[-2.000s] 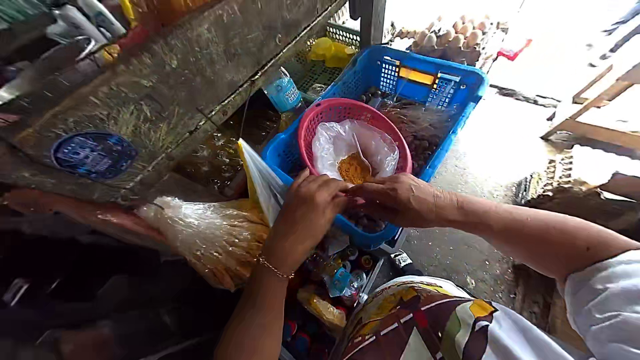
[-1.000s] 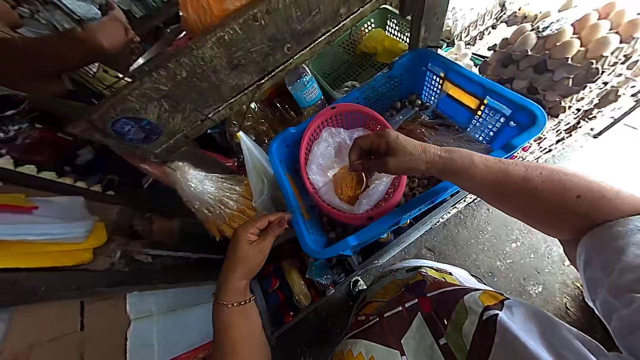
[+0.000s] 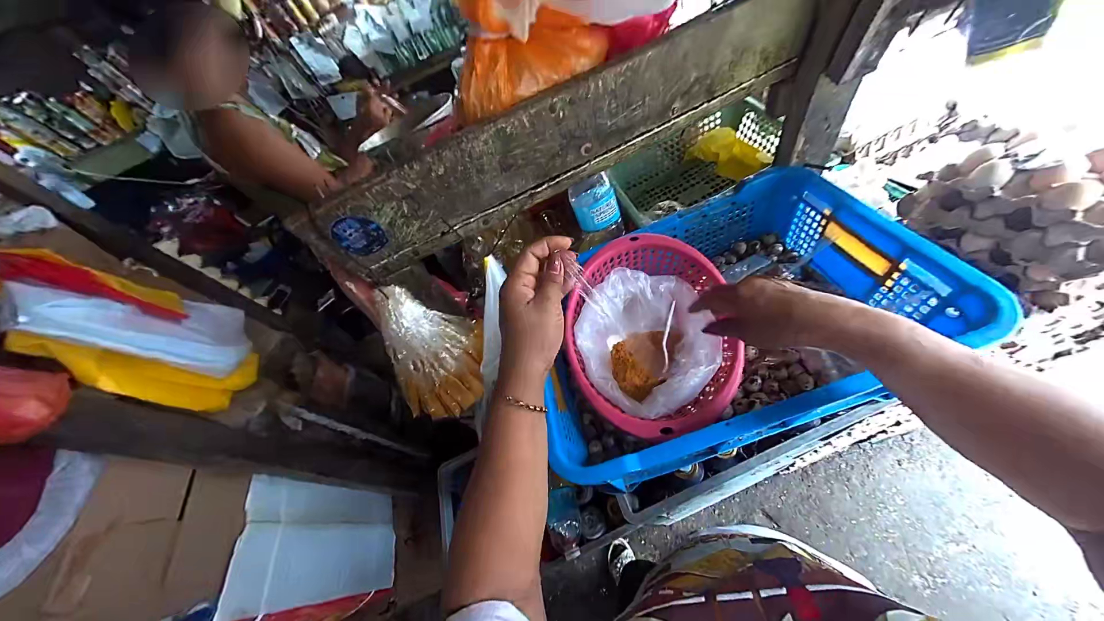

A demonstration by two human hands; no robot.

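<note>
A pink plastic colander (image 3: 655, 427) sits in a blue plastic crate (image 3: 957, 319). It is lined with a clear plastic bag (image 3: 690, 388) that holds orange-brown powder (image 3: 634, 371) and a thin white spoon or stick (image 3: 668, 336). My left hand (image 3: 539, 302) pinches a small clear plastic bag (image 3: 582, 276) at the colander's left rim. My right hand (image 3: 759, 310) is over the colander's right rim with fingers loosely bent; I see nothing held in it. Small dark round items (image 3: 776, 375) lie in the crate around the colander.
A worn wooden board (image 3: 552, 147) runs behind the crate, with a water bottle (image 3: 597, 207) and a green basket (image 3: 664, 177) near it. Egg trays (image 3: 1000, 207) are stacked at the right. Bundled clear bags (image 3: 431, 354) hang at the left. Another person (image 3: 259, 138) works beyond the board.
My left hand has risen from the crate's near left corner to the colander's rim, now with a small clear bag. My right hand has moved from over the powder to the right rim. The view has shifted.
</note>
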